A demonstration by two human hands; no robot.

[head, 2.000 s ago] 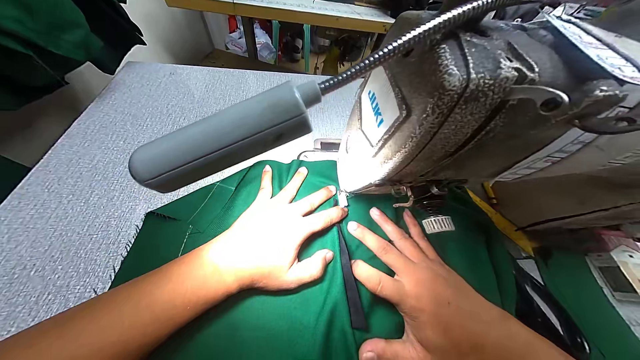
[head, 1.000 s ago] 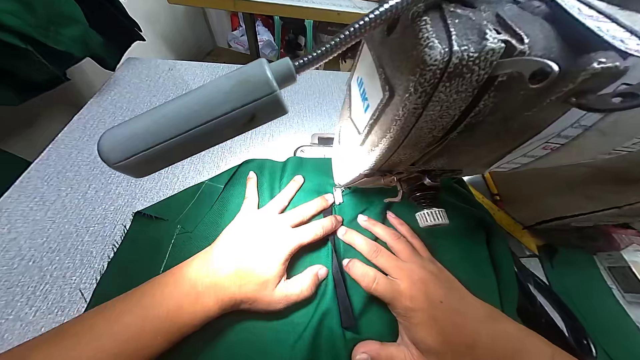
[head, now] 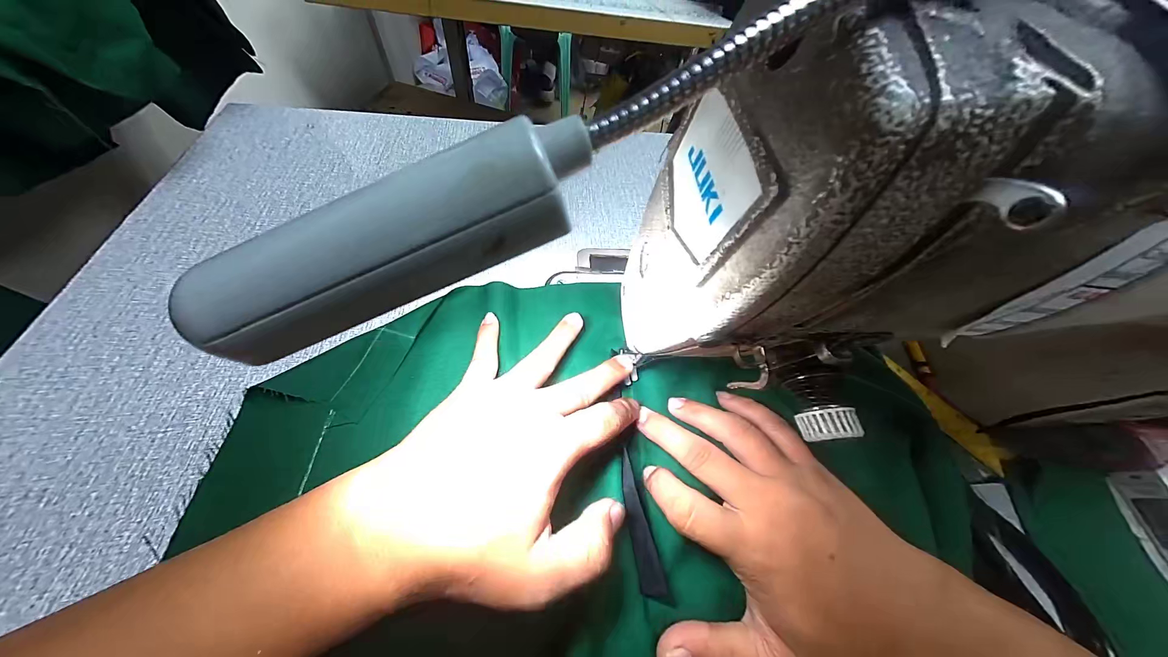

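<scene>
Green fabric (head: 456,351) lies under the head of a Juki sewing machine (head: 821,201). My left hand (head: 493,456) rests flat on it, fingers spread, with a fingertip beside the presser foot (head: 630,365). Just to the right, my right hand (head: 757,484) presses on the same cloth with its fingers apart, one fingertip close to the left hand's. Between the two hands a narrow black strip (head: 646,538) runs down from near the foot. The needle cannot be made out clearly.
A grey lamp (head: 383,237) on a flexible metal neck (head: 703,73) hangs over the grey worktable (head: 119,365). Dark green cloth (head: 82,73) hangs at the upper left. Behind stands a yellow-edged table (head: 547,20) with bags under it. A ribbed knob (head: 829,423) sits right of the foot.
A shorter length of the black strip shows below the foot than two seconds ago. Both hands stay flat on the fabric. The view has shifted slightly.
</scene>
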